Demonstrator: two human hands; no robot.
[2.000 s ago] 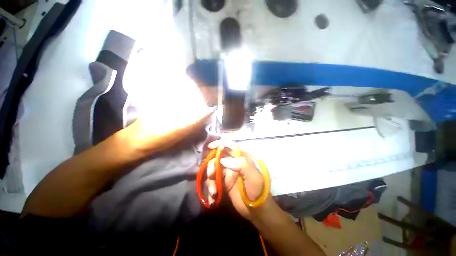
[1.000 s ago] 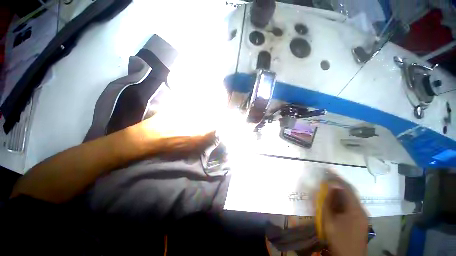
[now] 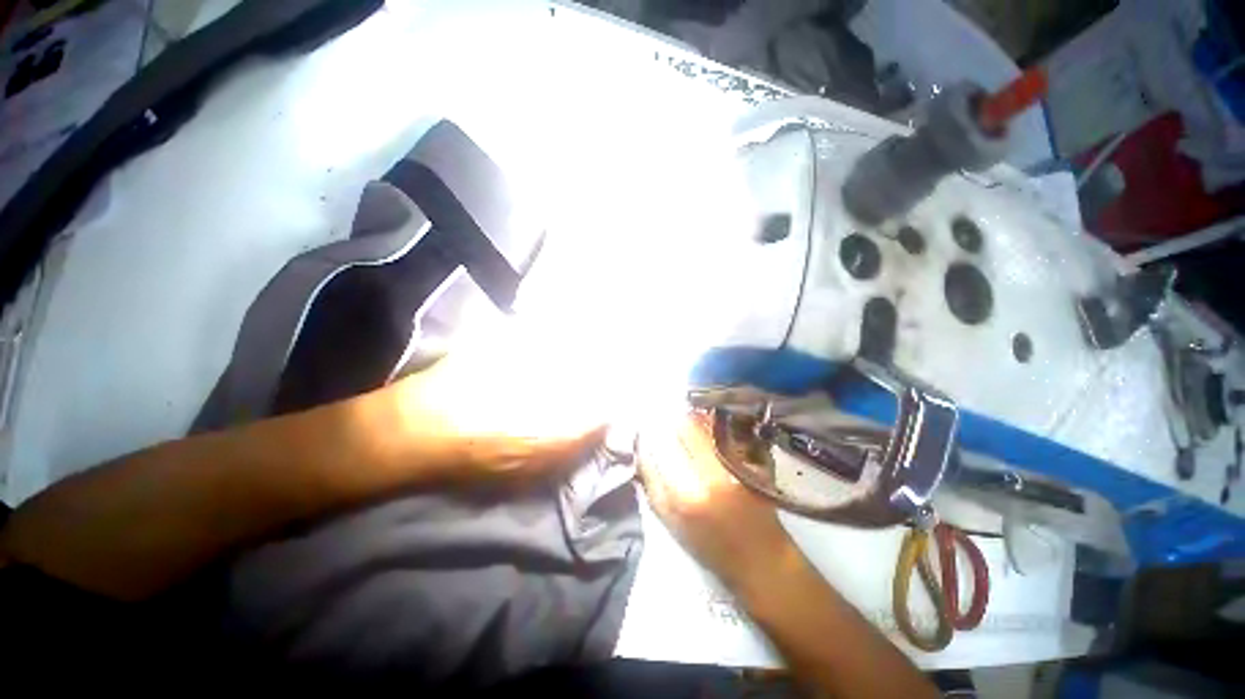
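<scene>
The garment piece [image 3: 451, 512], grey with black panels and pale edge lines, lies left of the sewing machine and hangs over the near edge in bunched folds. My left hand [image 3: 526, 430] is on it, gripping the cloth, with its fingers partly lost in glare. My right hand [image 3: 690, 471] is beside it and pinches the cloth edge near the needle area; its fingertips are washed out. The needle and presser foot are hidden in glare. The scissors [image 3: 942, 580], with yellow and red loop handles, lie at right, partly behind the dark shiny curved guard [image 3: 894, 485].
The white sewing machine head [image 3: 928, 273] with a blue stripe stands right of my hands. A grey post with a red-orange tip [image 3: 1013, 100] rises from it. A long black strip [image 3: 123, 130] lies far left, beside printed papers [image 3: 62, 62]. A red cloth [image 3: 1144, 178] is at upper right.
My right hand has put down the scissors at right and come back to the cloth beside my left hand. My left hand stays on the garment. The view has shifted, showing more of the machine.
</scene>
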